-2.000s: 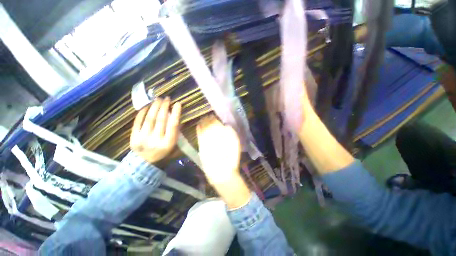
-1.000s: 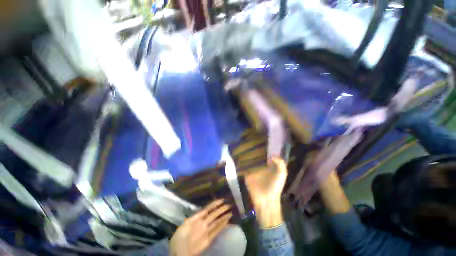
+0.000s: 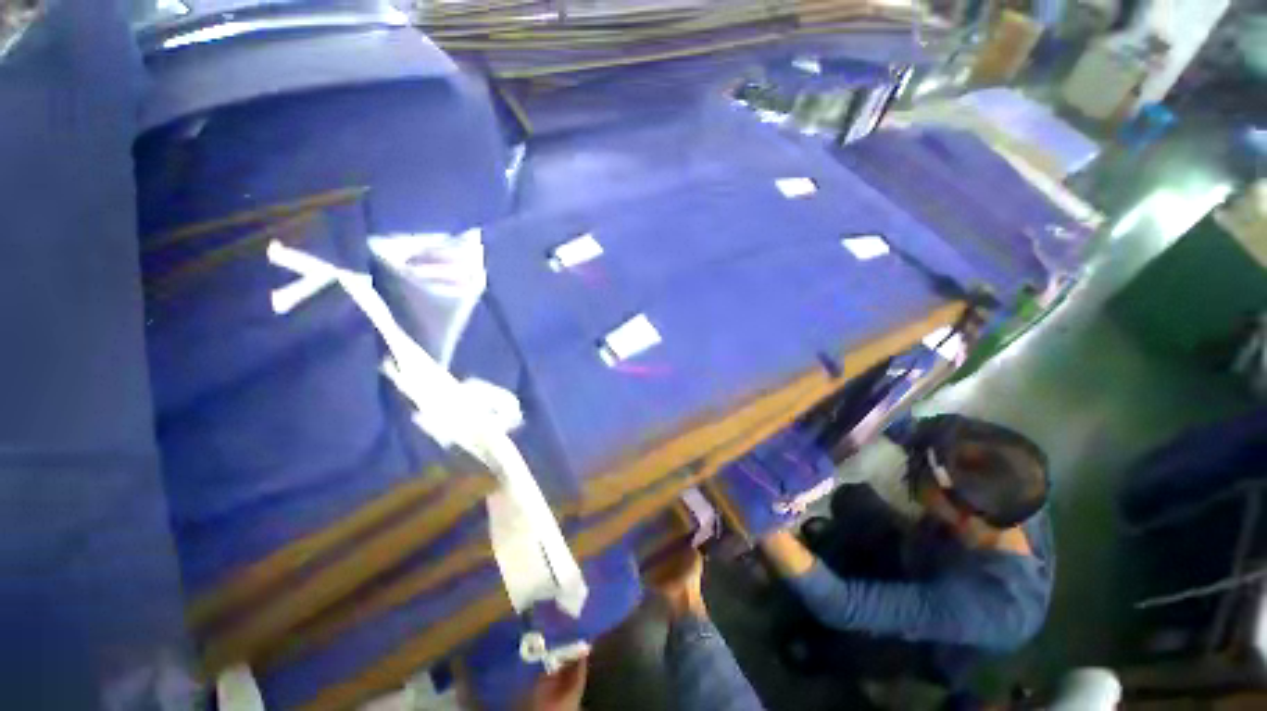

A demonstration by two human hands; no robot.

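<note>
Blue cut-panel bundles with tan edges lie stacked in front of me; a broad one [image 3: 667,278] carries several small white tickets. A white knotted fabric strip [image 3: 486,431] lies over the stack on the left and hangs over its front edge. My left hand [image 3: 563,686] is at the bottom edge, mostly cut off, just below a knotted end of the white strip. My right hand [image 3: 681,583] is under the front edge of the stack, close below a pale pink strip [image 3: 699,517]; its fingers are partly hidden. Whether either hand grips anything cannot be told.
Another person [image 3: 959,542] in blue crouches at the right front of the stack, an arm reaching to a smaller blue bundle [image 3: 771,479]. More layered stacks [image 3: 639,42] lie behind. A green box-like object [image 3: 1202,299] stands at the right beyond the shiny floor.
The view has swung and now looks down on the panel tops. My hands, earlier large and open against the layered side, now sit low at the bottom, smaller and partly hidden.
</note>
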